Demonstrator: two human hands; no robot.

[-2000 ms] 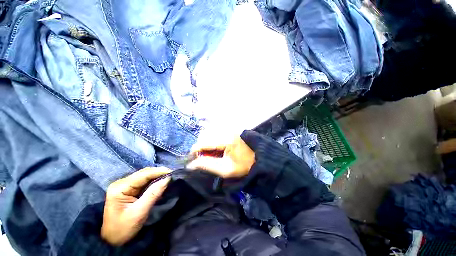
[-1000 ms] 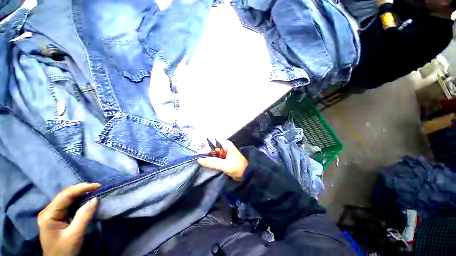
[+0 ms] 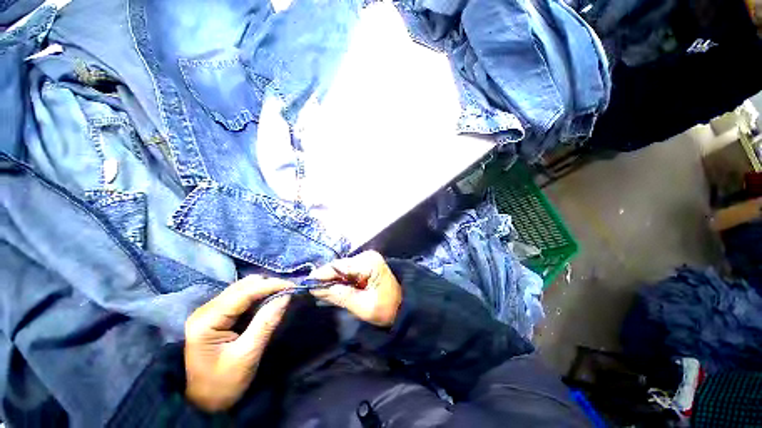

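My left hand [image 3: 230, 338] pinches the dark stitched hem edge [image 3: 280, 292] of a denim garment between thumb and fingers. My right hand [image 3: 363, 288] is close beside it and pinches the same edge. The red grip of the thread snips [image 3: 355, 281] shows a little inside my right hand; the blades are hidden. The mid-blue denim garment [image 3: 92, 276] spreads over the left side and down to my lap.
Faded denim garments [image 3: 226, 84] lie across the white tabletop [image 3: 384, 142]. More denim [image 3: 535, 75] hangs over the table's right edge. A green perforated crate [image 3: 535, 221] stands on the floor, denim against it. A dark floor pile [image 3: 698, 318] and a person in black [image 3: 677, 84] are at right.
My hands were far apart along a stretched hem and are now close together, my left hand having moved right. The snips' blades, visible before at my right hand, are now hidden.
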